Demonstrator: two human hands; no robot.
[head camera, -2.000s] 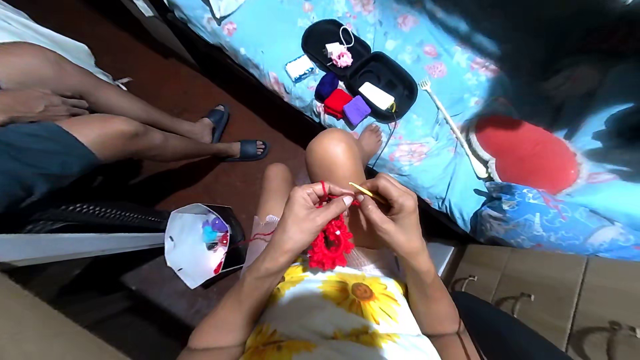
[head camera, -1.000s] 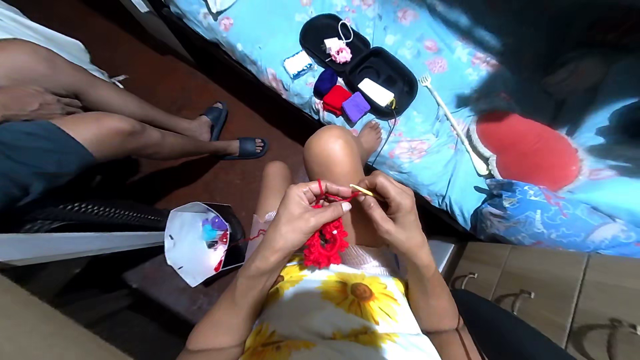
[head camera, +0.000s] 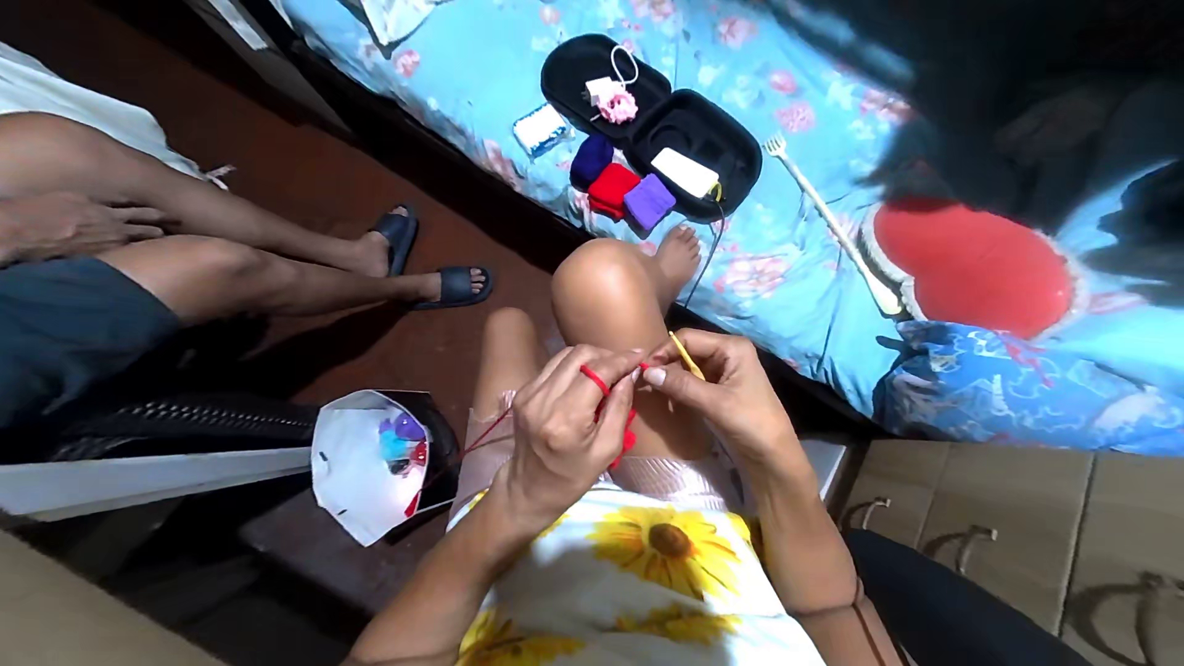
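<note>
Red yarn is looped over a finger of my left hand, whose fingertips pinch the red crochet work. Most of that work is hidden behind the left hand, above my lap. My right hand holds a yellow crochet hook and touches the red yarn near the left fingertips. From the left hand the strand runs to the left, toward a white open container with small purple, blue and red things inside.
On the flowered bed sheet lie an open black case, red and purple bundles, a back scratcher and a red cushion. Another person's legs extend in from the left. Drawers stand at lower right.
The red crochet work hung in fuller view below my hands earlier; now the left hand covers most of it. The yellow hook has tilted more upright.
</note>
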